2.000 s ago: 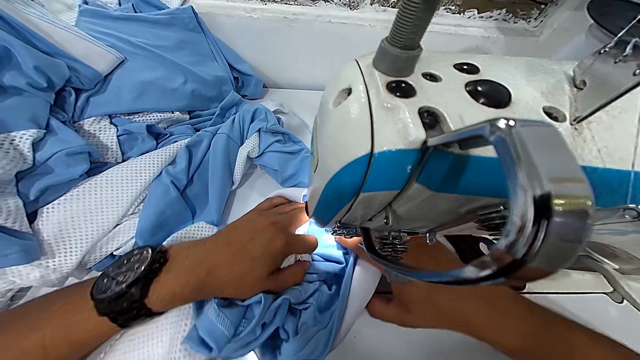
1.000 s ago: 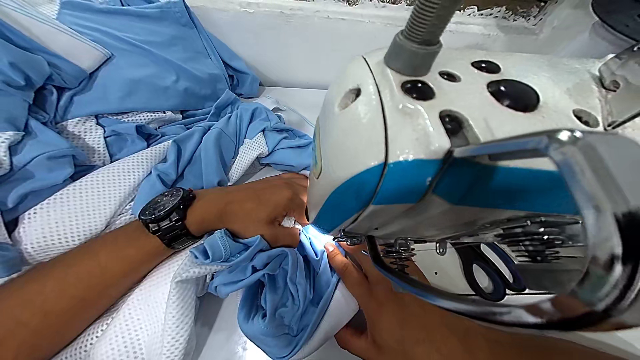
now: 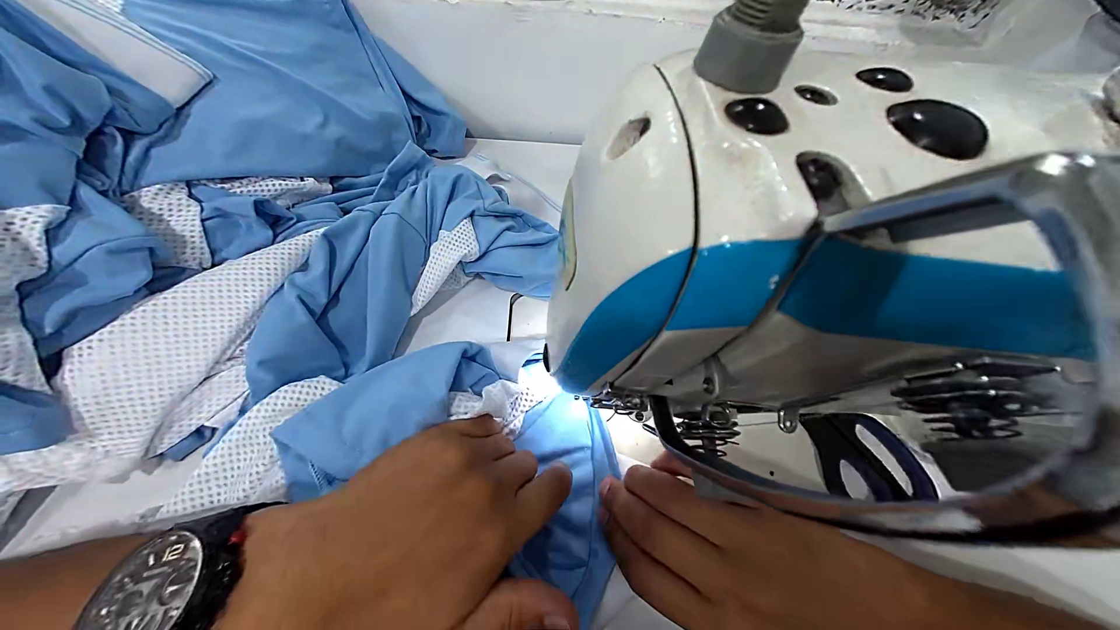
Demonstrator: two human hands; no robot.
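Observation:
A sewing machine, white with a blue stripe, fills the right half, its lamp lighting the stitching area. Light blue fabric with white mesh parts lies below the machine's head. My left hand, with a black watch on the wrist, rests on this fabric, fingers curled; whether it grips the cloth cannot be told. My right hand lies flat along the fabric's right edge, partly behind the machine's metal guard. The needle is too small and glare-lit to make out.
More blue garments with white mesh lie heaped at the left. A metal guard loop sticks out at the right. Scissors with dark handles lie beneath the machine's arm. A grey flexible conduit rises from the machine's top.
My left hand has moved away from the machine's head, toward me, and lies over the fabric. The bunched cloth between the hands is now spread flatter. The view has moved closer.

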